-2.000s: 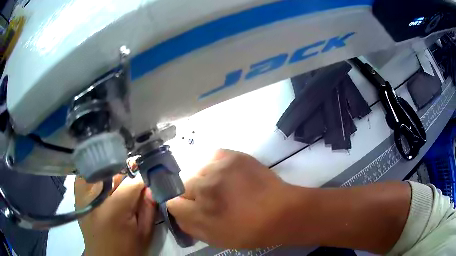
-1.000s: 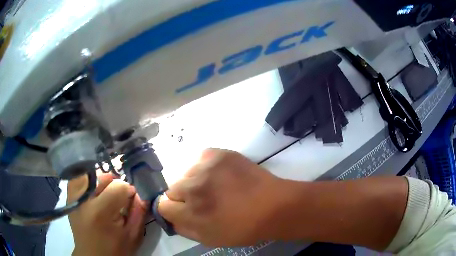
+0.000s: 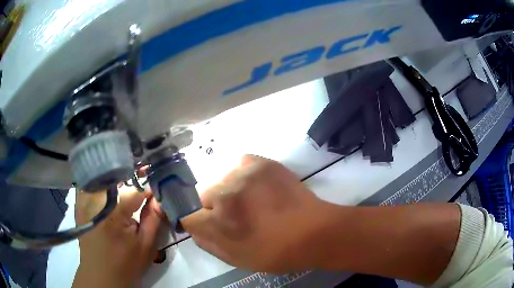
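A small dark fabric strip [image 3: 177, 226] shows only in part below the grey attachment [image 3: 176, 194] by the needle. My right hand [image 3: 251, 214] is closed with its fingertips at the strip, just right of the attachment. My left hand [image 3: 115, 236] is on the left, under the tension dial [image 3: 101, 162] and the curved metal guard. Its fingertips are close to the strip, partly hidden by the machine parts; its grip is unclear. A small dark piece [image 3: 160, 256] shows beside my left hand. The needle point is hidden.
The white machine head [image 3: 197, 84] crosses the top. Loose dark strips [image 3: 366, 121] lie right of the needle, with black-handled shears [image 3: 448, 126] beyond. A dark piece [image 3: 476, 97] lies farther right. Dark panels [image 3: 28, 225] lie at left. A blue basket [image 3: 499, 183] stands lower right.
The dark strip hung well below the attachment between my hands before; now only a short bit shows there. My right hand is slightly higher. The camera view has shifted a little.
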